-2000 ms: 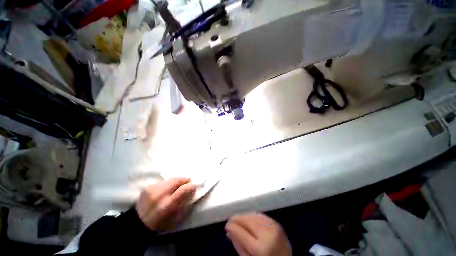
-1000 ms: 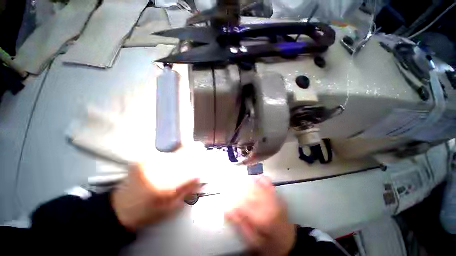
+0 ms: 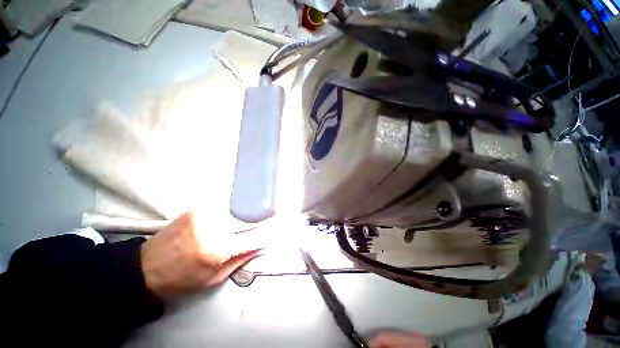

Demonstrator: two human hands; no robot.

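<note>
My left hand (image 3: 178,262) is closed on pale cloth (image 3: 112,163) at the left of the needle area. The cloth spreads left and back over the table, and its part near the fingertips is washed out by the lamp glow. My right hand (image 3: 400,340) is cut off by the bottom edge. It holds long dark scissors (image 3: 331,299), tips pointing up and left into the glare, right of my left fingertips. Their handles are hidden. The cream sewing machine head (image 3: 367,149) stands behind, and its needle is lost in glare.
The pale lamp bar (image 3: 258,153) hangs left of the head. Another pair of scissors with purplish handles (image 3: 469,88) lies on top of the head. A curved bar (image 3: 537,251) juts from its front. Flat beige pieces (image 3: 129,19) lie at the far left.
My right hand has moved down and right from beside the left hand and now holds scissors. My left hand stays on the cloth. The view has shifted closer over the machine head.
</note>
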